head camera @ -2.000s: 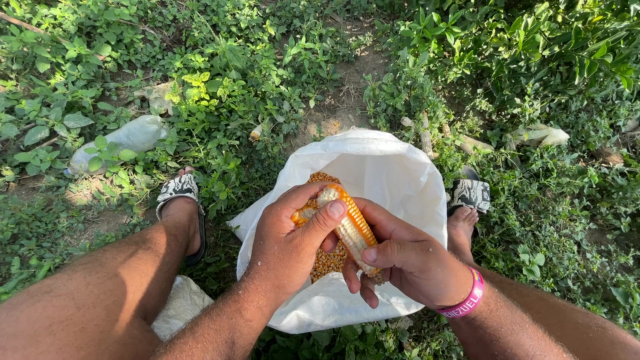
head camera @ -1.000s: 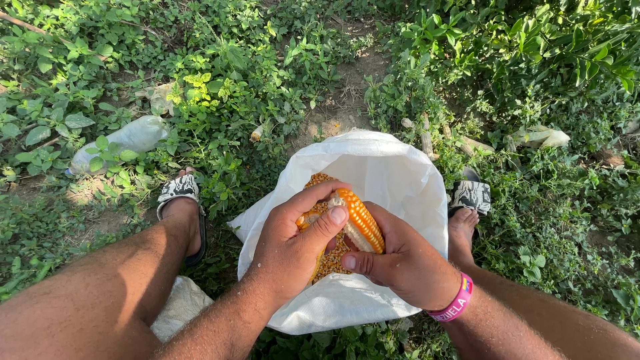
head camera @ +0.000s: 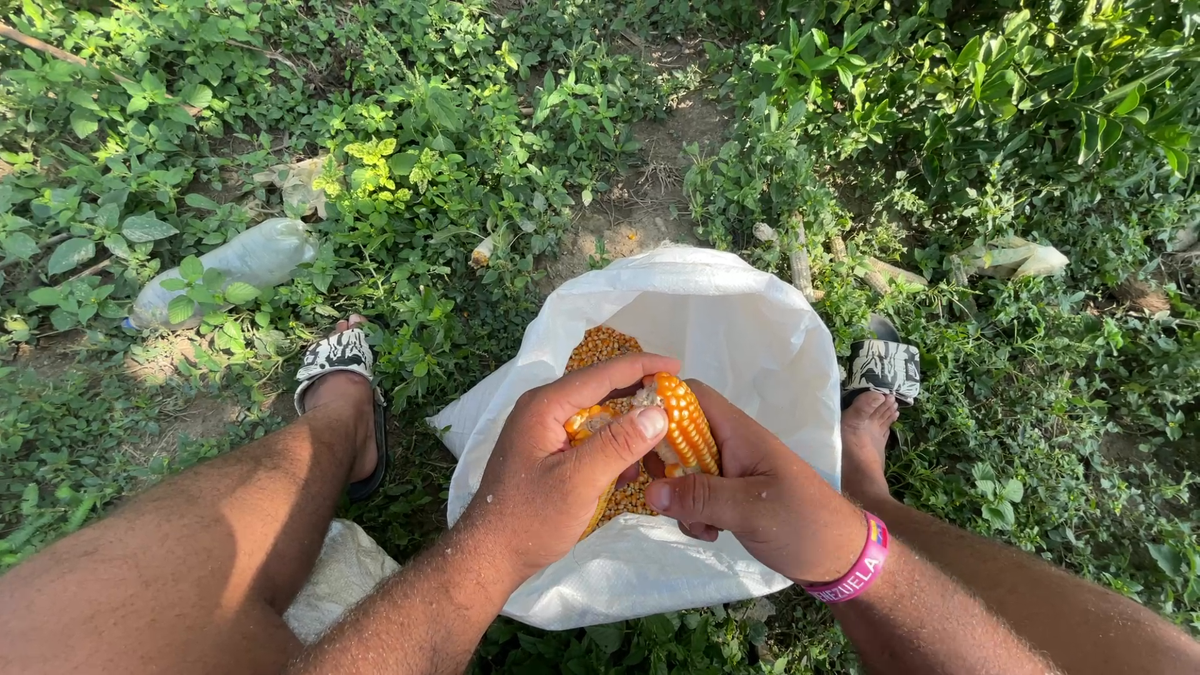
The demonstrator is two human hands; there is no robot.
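Note:
Over the mouth of a white woven sack (head camera: 750, 347), both hands meet around orange corn. My right hand (head camera: 769, 487) is closed on a corn cob (head camera: 689, 427) with rows of orange kernels, its thumb along the near end. My left hand (head camera: 562, 459) grips another piece of corn (head camera: 588, 422), partly hidden by the fingers, and its thumb tip touches the pale side of the cob in my right hand. Loose corn kernels (head camera: 605, 345) lie inside the sack below the hands. A pink wristband circles my right wrist.
My sandaled feet stand on either side of the sack, among low green weeds. A plastic bottle (head camera: 239, 262) lies at the left. Dry stalks (head camera: 802, 258) and a pale husk (head camera: 1017, 258) lie beyond the sack at right. Another whitish sack (head camera: 337, 581) shows beside my left leg.
The cob has turned between my hands: two seconds ago its long pale stripe faced up, and now orange kernel rows show. Both hands have stayed above the sack.

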